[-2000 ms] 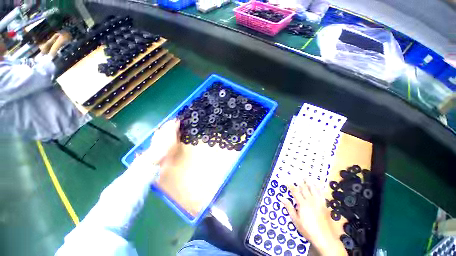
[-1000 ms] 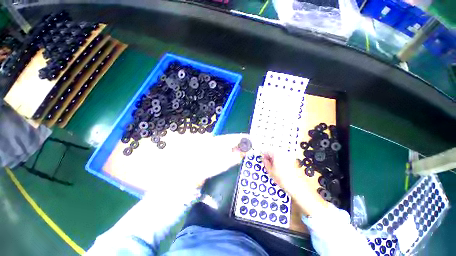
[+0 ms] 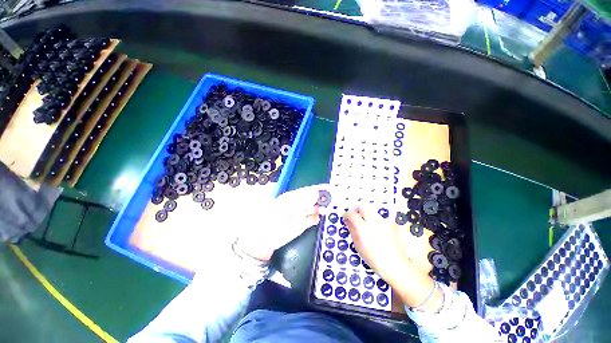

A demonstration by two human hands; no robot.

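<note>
My left hand (image 3: 291,218) holds a black ring part (image 3: 324,197) in its fingertips, over the left edge of the sticker sheet. My right hand (image 3: 375,244) is over the sticker sheet (image 3: 342,261), its fingertips close to the left hand; whether they hold a sticker is too small to tell. The sheet shows rows of dark circles at its near end. A white dotted second sheet (image 3: 365,157) covers its far part. Both lie in the black tray (image 3: 462,157), with a heap of black rings (image 3: 435,208) at its right.
The blue tray (image 3: 305,127) with a large heap of rings (image 3: 228,144) is at the left. Stacked boards of black parts (image 3: 84,127) stand far left. Spare sticker sheets (image 3: 563,275) in clear plastic lie far right. A dark strip (image 3: 281,53) runs along the far side. A stool-like frame (image 3: 67,224) stands lower left.
My left hand has gone from the blue tray to the sticker sheet with a ring part. My right hand has moved closer to it, and the view has shifted.
</note>
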